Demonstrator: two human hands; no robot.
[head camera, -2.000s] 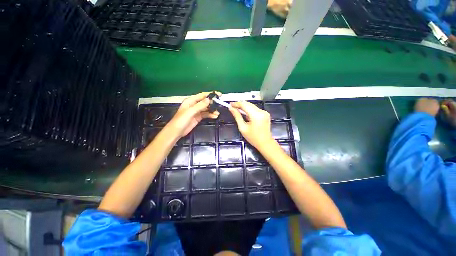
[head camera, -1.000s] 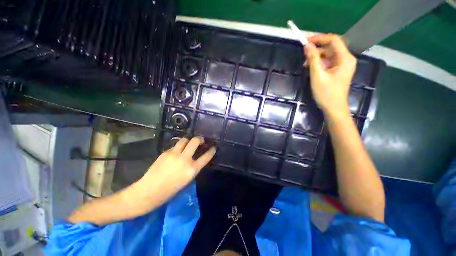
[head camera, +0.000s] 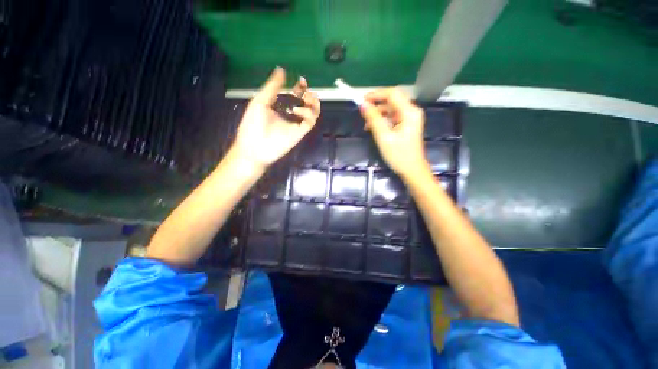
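My left hand (head camera: 278, 126) is palm up over the tray's far left part and holds a round black component (head camera: 288, 106) in its curled fingers. My right hand (head camera: 397, 126) is to its right and pinches a slim white hand tool (head camera: 349, 91), whose tip points up and left, apart from the component. The black blister tray (head camera: 349, 185) with square pockets lies below both hands. Its far left pockets are hidden by my left hand and forearm. Another round black component (head camera: 335, 52) lies on the green conveyor belt beyond the tray.
A tall dark tray stack (head camera: 108, 86) stands at the left. A grey-white post (head camera: 459, 47) rises beyond the tray beside the white belt rail (head camera: 548, 98). The green conveyor belt (head camera: 281, 36) runs across the top. A person's blue sleeve (head camera: 636, 238) is at the right edge.
My left hand has moved from the tray's near left corner up to its far side and now holds a component. My right hand still holds the white tool. The view has shifted and turned.
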